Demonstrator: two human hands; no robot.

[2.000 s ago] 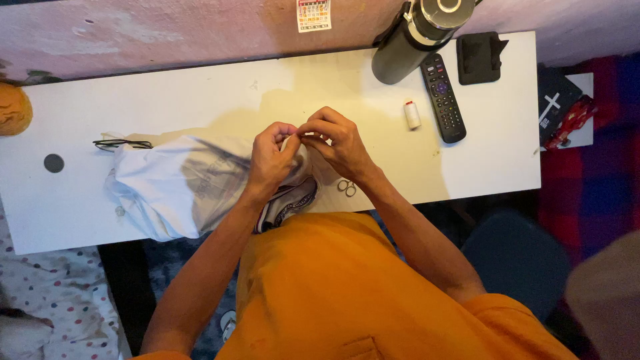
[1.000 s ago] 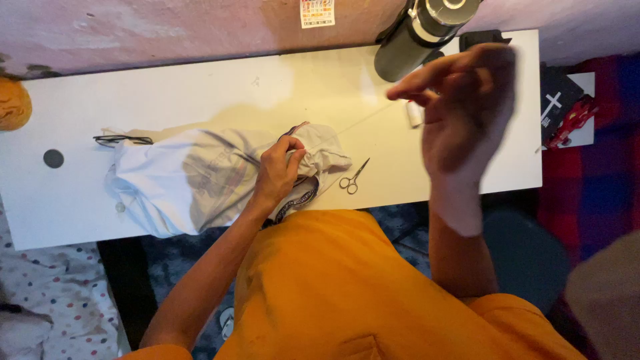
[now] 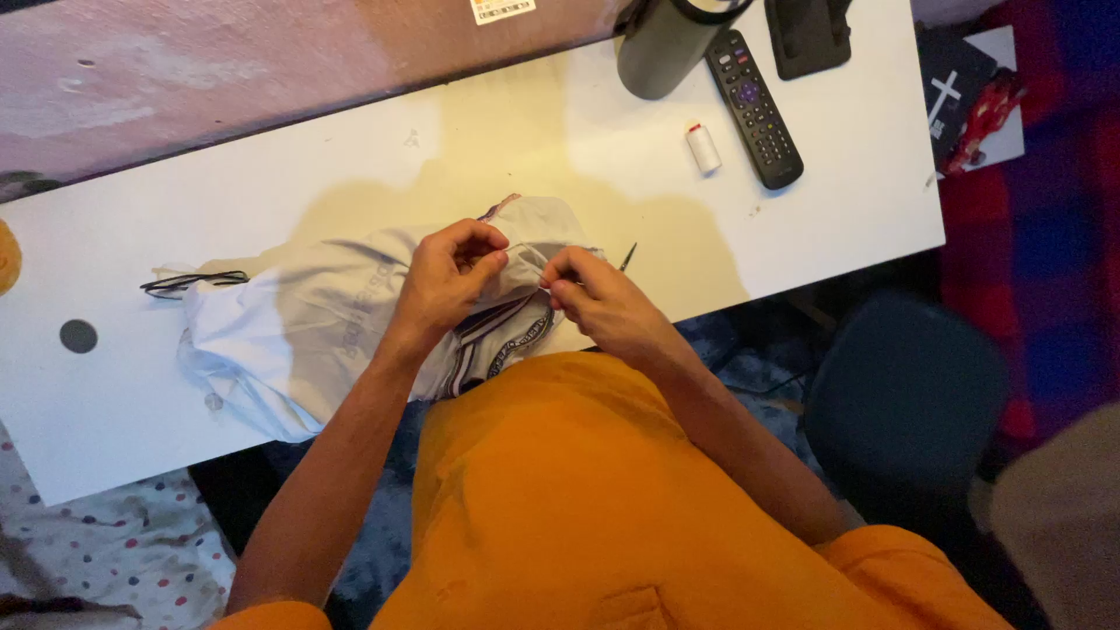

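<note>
A light fabric garment (image 3: 350, 289) with a dark striped, lettered band lies rumpled on the white table at its front edge. Over its right part, my left hand (image 3: 446, 280) pinches a fold of the cloth between thumb and fingers. Just right of it, my right hand (image 3: 604, 302) has thumb and forefinger together at the cloth; whether a needle or thread is between them is too small to tell. The tip of the small scissors (image 3: 628, 256) shows beyond my right hand, which hides the rest. A white thread spool (image 3: 703, 149) lies farther back on the right.
A dark metal flask (image 3: 665, 48), a black remote control (image 3: 754, 109) and a black stand (image 3: 809, 35) are at the back right of the table (image 3: 840, 210). Black-framed glasses (image 3: 194, 282) and a dark disc (image 3: 79, 336) lie left. A dark chair (image 3: 906, 385) stands at the lower right.
My right hand, raised at the right with a thread stretched from the cloth one second ago, has come back down beside my left hand. It now covers most of the scissors.
</note>
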